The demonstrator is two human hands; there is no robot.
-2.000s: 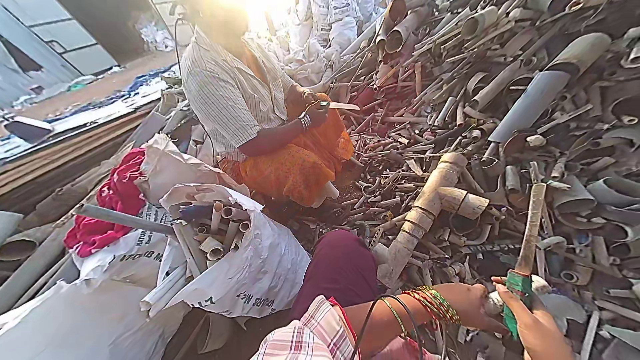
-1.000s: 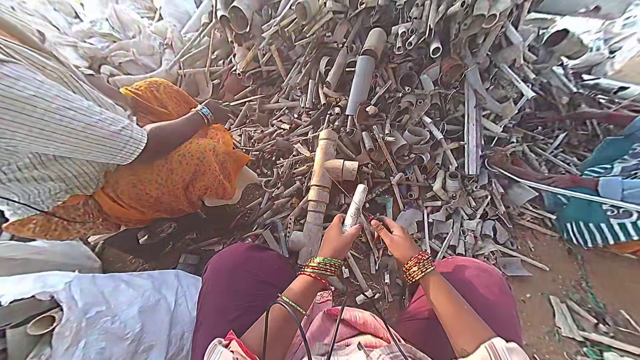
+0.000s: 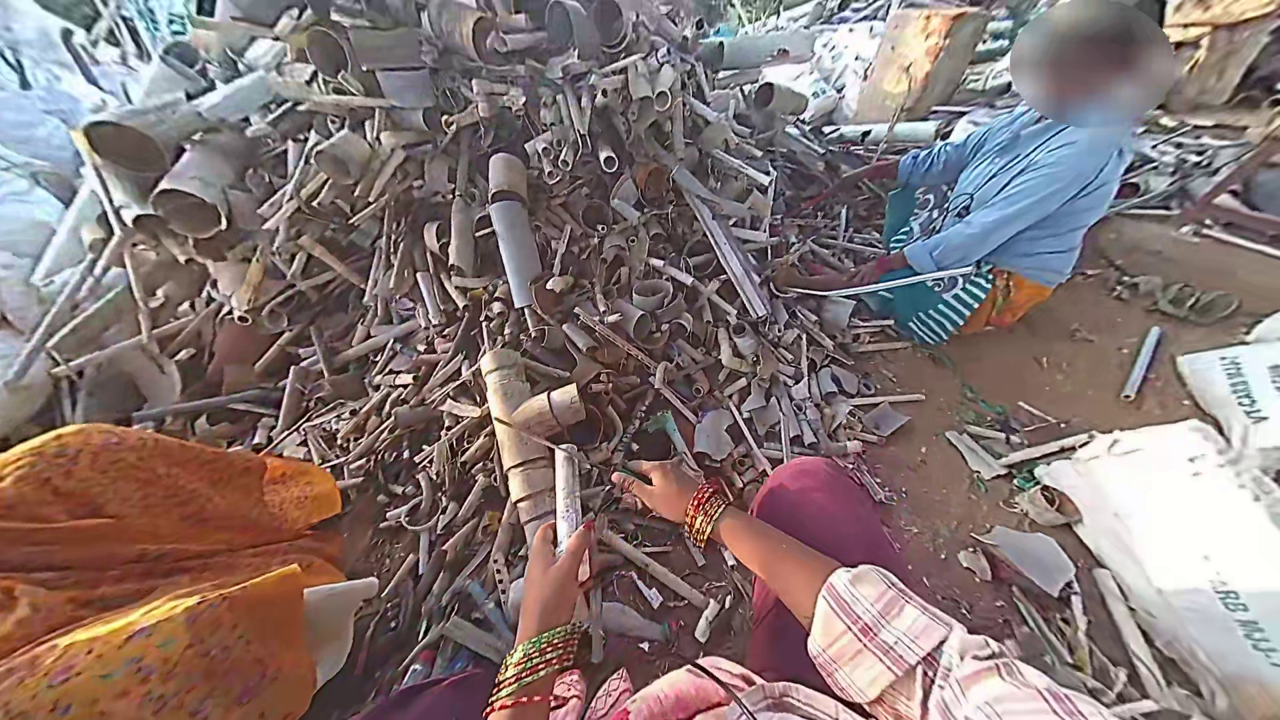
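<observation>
My left hand (image 3: 555, 580), with bangles at its wrist, grips a short white plastic pipe (image 3: 568, 490) that points up and away from me. Just right of it, my right hand (image 3: 655, 490) is closed around a dark green handle. A thin blade seems to run from that handle leftward toward the pipe's upper end, though it is blurred. Behind the held pipe lies a thick beige pipe with a tee branch (image 3: 515, 430). A grey pipe piece (image 3: 515, 250) rests farther up the heap.
A large heap of scrap pipes (image 3: 400, 240) spreads ahead. At the right a person in a blue shirt (image 3: 1030, 190) sits holding a thin white strip. Orange cloth of another person (image 3: 150, 560) is at the left. White sacks (image 3: 1170, 530) lie at the lower right.
The view has swung right in large part. Two seconds ago my right hand held the green-handled blade upright; now the blade is down by the white pipe in my left hand.
</observation>
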